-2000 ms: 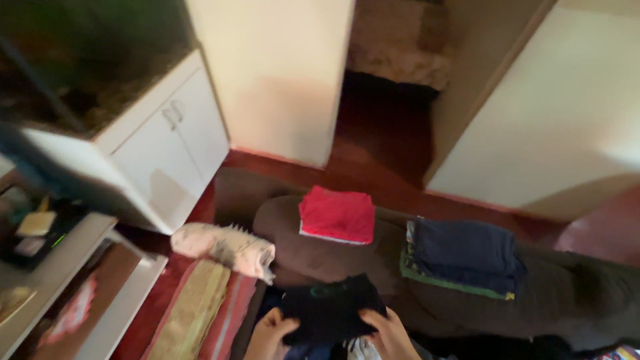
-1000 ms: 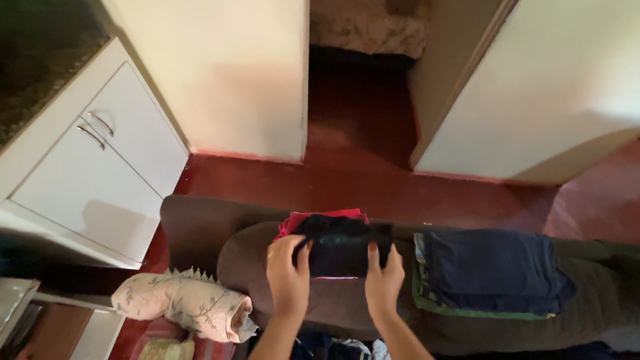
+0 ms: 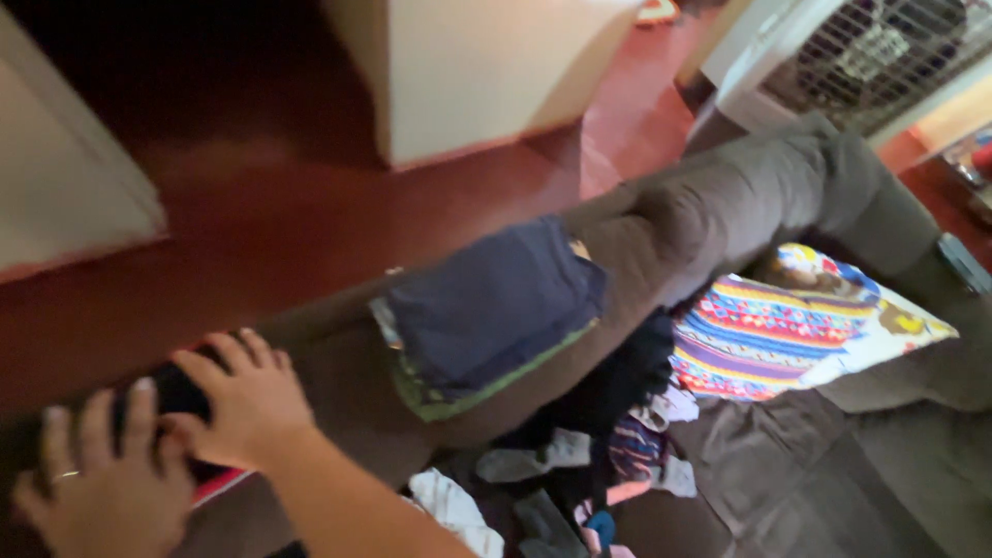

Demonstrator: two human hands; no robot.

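Observation:
At the lower left, my left hand (image 3: 112, 473) and my right hand (image 3: 240, 403) lie spread, palms down, on a folded black cloth (image 3: 180, 394). The black cloth rests over a folded red cloth (image 3: 219, 487), whose edge shows beneath it, on the top of the brown sofa's backrest. To the right of my hands, a stack of folded dark blue and green clothes (image 3: 488, 310) sits on the same backrest. Loose socks (image 3: 515, 463) and other small garments (image 3: 453, 508) lie on the seat below.
The brown sofa (image 3: 736, 194) curves to the right. Patterned cushions (image 3: 775, 333) lean in its corner, and a grey remote-like object (image 3: 963, 262) is on the backrest beyond them. A fan with a grille (image 3: 872, 50) stands behind. Wall ends (image 3: 480, 77) and red floor (image 3: 310, 225) are past the sofa.
My hands held the black cloth up two seconds ago, then over the red cloth; now they lie flat on it, fingers spread. The view has swung to the right.

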